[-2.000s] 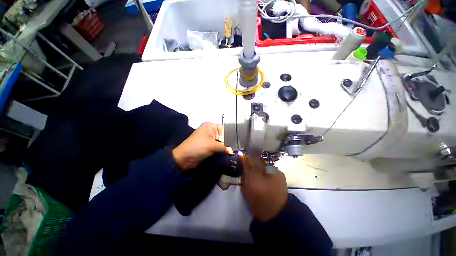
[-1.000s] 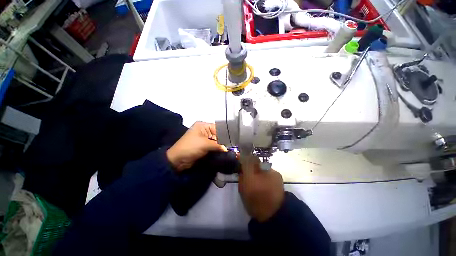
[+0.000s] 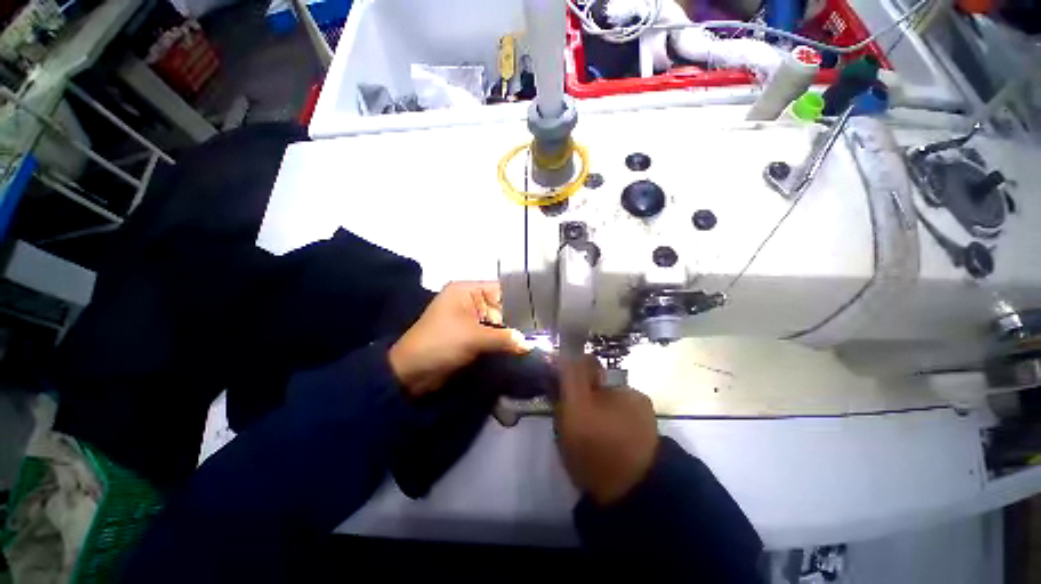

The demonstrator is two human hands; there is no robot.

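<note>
A black garment piece [image 3: 320, 291] lies in a large heap left of the needle and runs under both hands. My left hand [image 3: 448, 337] holds its edge close to the needle area, thumb and fingers pinched beside the bright lamp spot. My right hand [image 3: 605, 434] is just right of the cloth end, its fingertips at the cloth and partly hidden by the machine head and blur. The white sewing machine [image 3: 759, 245] spans from the centre to the right. The presser foot and needle are mostly hidden by the fingers and glare.
A yellow ring [image 3: 545, 173] hangs around the grey post above the head. Behind stand a white bin [image 3: 377, 57] with clear bags and a red tray [image 3: 685, 82] with cones. A green basket [image 3: 120, 508] with pale scraps is at lower left. Thread runs along the head.
The camera view has shifted slightly. Both hands stay at the needle area with nearly the same pose, and the cloth there has changed shape only slightly.
</note>
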